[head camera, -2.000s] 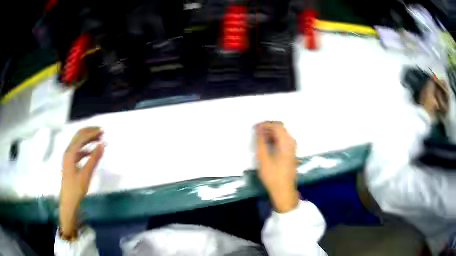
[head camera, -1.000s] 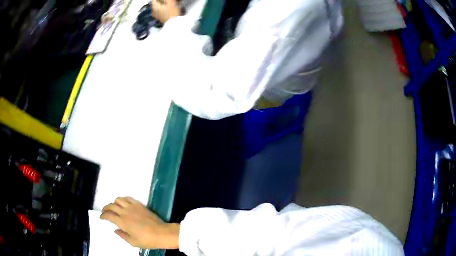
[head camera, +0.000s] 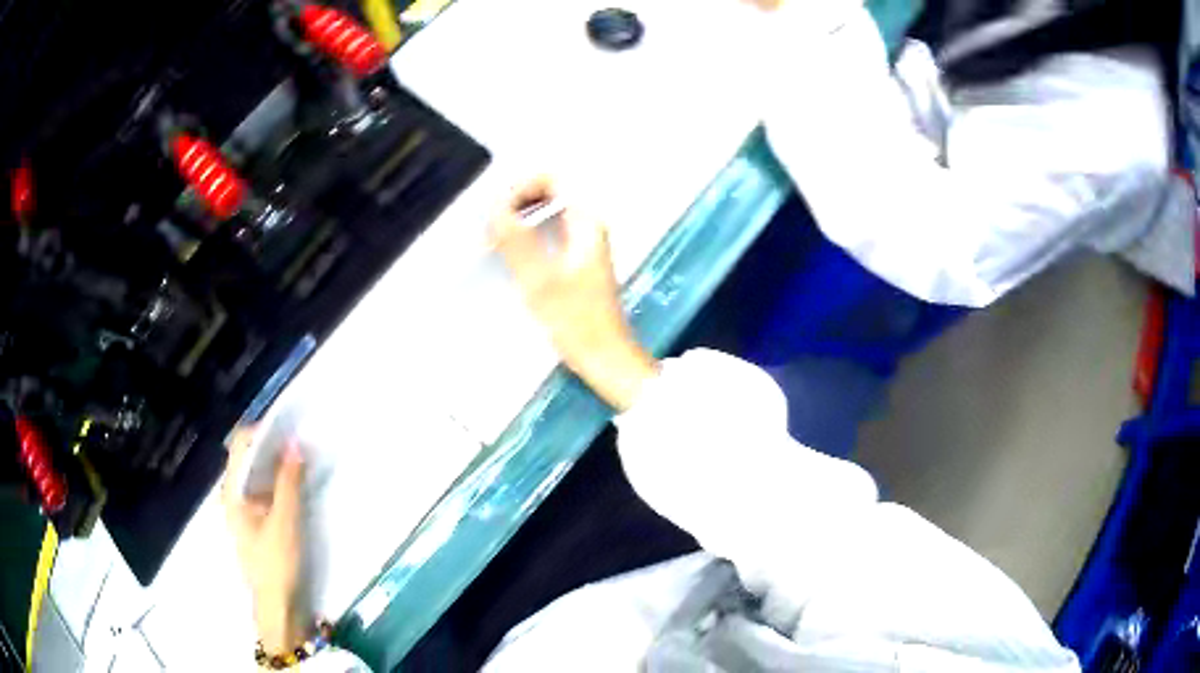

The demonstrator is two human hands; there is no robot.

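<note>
My right hand (head camera: pixel 566 270) is over the white bench top, its fingers curled. A small dark patch with a pale line shows at its fingertips; blur hides whether it is a held part. My left hand (head camera: pixel 270 533), with a beaded bracelet, is near the fixture's front edge, thumb and fingers apart, with no held thing visible. A black round unit (head camera: pixel 615 29) lies on the white top beyond my right hand. The black clamping fixture (head camera: pixel 296 296) has several clamps with red ribbed handles (head camera: pixel 208 175).
A neighbouring worker's white sleeve (head camera: pixel 862 158) reaches over the bench from the right. The green bench edge (head camera: pixel 526 440) runs diagonally in front of me. A blue frame (head camera: pixel 1145 460) stands at the far right. Pale sheets (head camera: pixel 99 611) lie at the lower left.
The view has swung back from the neighbour toward the fixtures. My left hand has come into view. My right hand has gone from lying flat to curled fingers.
</note>
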